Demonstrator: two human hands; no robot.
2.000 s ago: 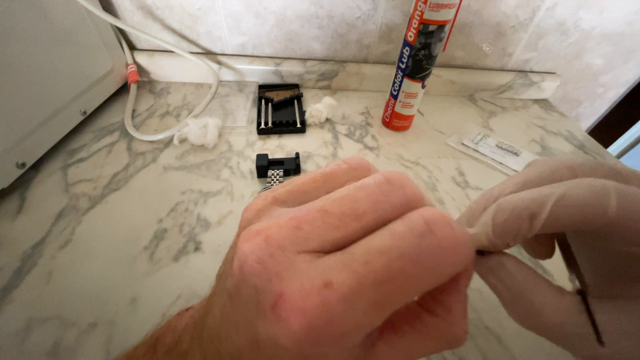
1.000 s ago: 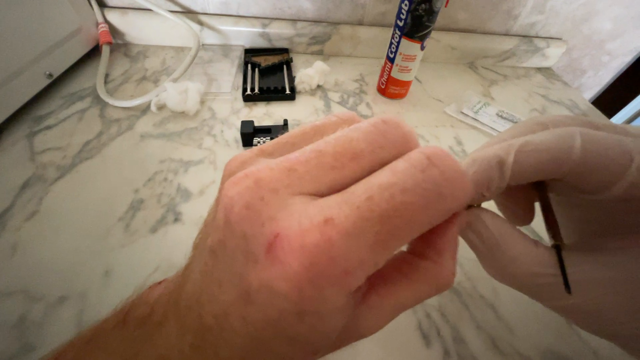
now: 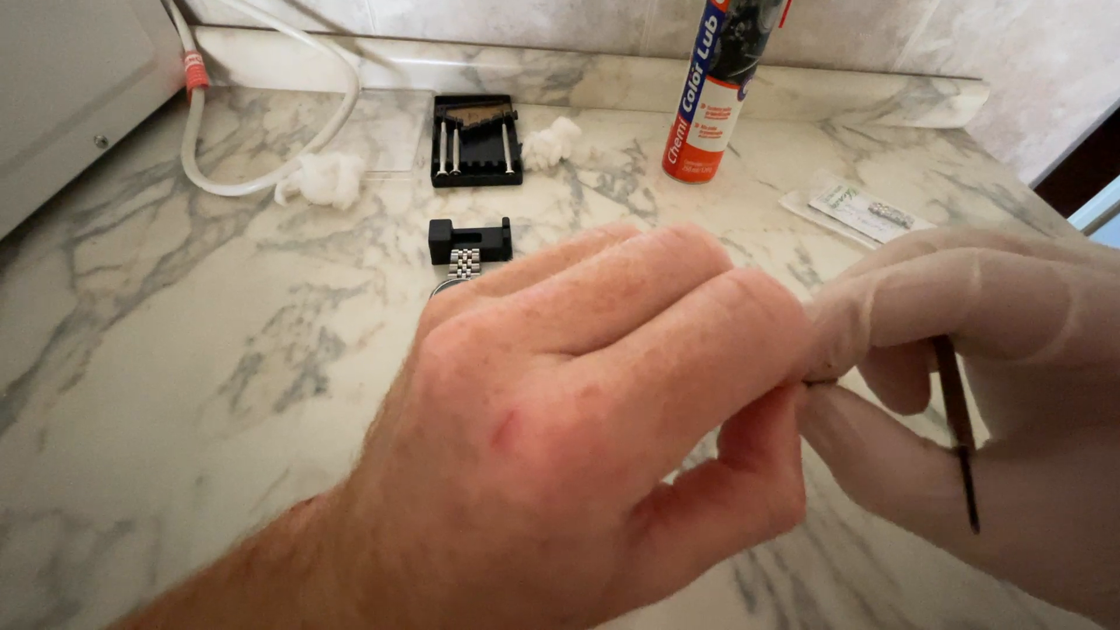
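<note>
My left hand (image 3: 577, 394), bare, pinches with thumb and forefinger at something tiny and mostly hidden, right where my gloved right hand (image 3: 980, 350) also pinches. A small dark bit (image 3: 821, 381) shows between the right thumb and forefinger. Across the right palm lies a thin dark tool (image 3: 958, 429), perhaps a small screwdriver or tweezers, its narrow tip pointing down. Beyond my left hand, a metal watch bracelet (image 3: 465, 263) rests at a black plastic holder (image 3: 470, 241); the watch's rim (image 3: 451, 285) shows beside my knuckles, and the rest is hidden.
A black case with small screwdrivers (image 3: 477, 144) lies near the backsplash between two white cotton tufts (image 3: 553, 143) (image 3: 325, 179). A spray can of lubricant (image 3: 713, 96) stands behind my hands, a small packet (image 3: 866, 210) to its right. A white hose (image 3: 219, 184) loops beside a pale appliance (image 3: 79, 87).
Both hands stay pinched together at the fingertips. The dark tool in my right hand has changed its tilt slightly. The view has shifted a little.
</note>
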